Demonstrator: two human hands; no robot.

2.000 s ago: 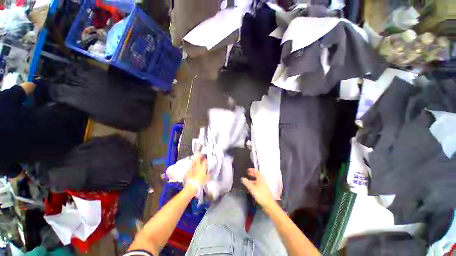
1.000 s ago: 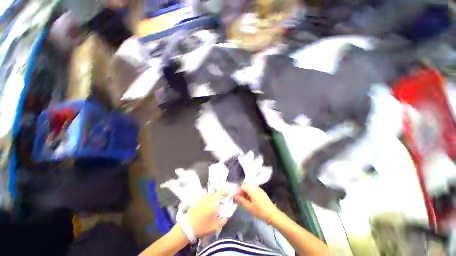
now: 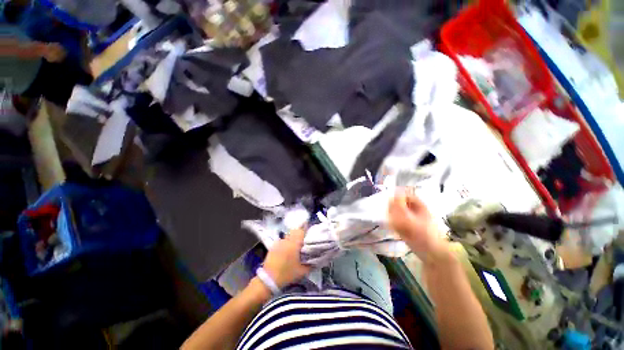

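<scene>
A cut-part bundle of white and grey pieces (image 3: 349, 229), tied round with a narrow pale tie strip (image 3: 333, 230), is held in front of my body. My left hand (image 3: 287, 256) grips its left end, with loose white ends sticking out above the fingers. My right hand (image 3: 414, 220) is at the bundle's right end, fingers bent and blurred; whether it grips the cloth is hard to tell. The bundle lies across the green-edged front of the white table (image 3: 356, 147).
Grey garment panels (image 3: 328, 75) lie at the table's back. A red plastic basket (image 3: 510, 102) stands at back right. The sewing machine (image 3: 499, 284) is at right. A dark side board (image 3: 195, 215) with a white piece is left; a blue crate (image 3: 102, 225) stands beyond.
The view has swung right, bringing the machine and whole red basket in. The hands, earlier close together on white pieces, are now apart at opposite ends of the tied bundle.
</scene>
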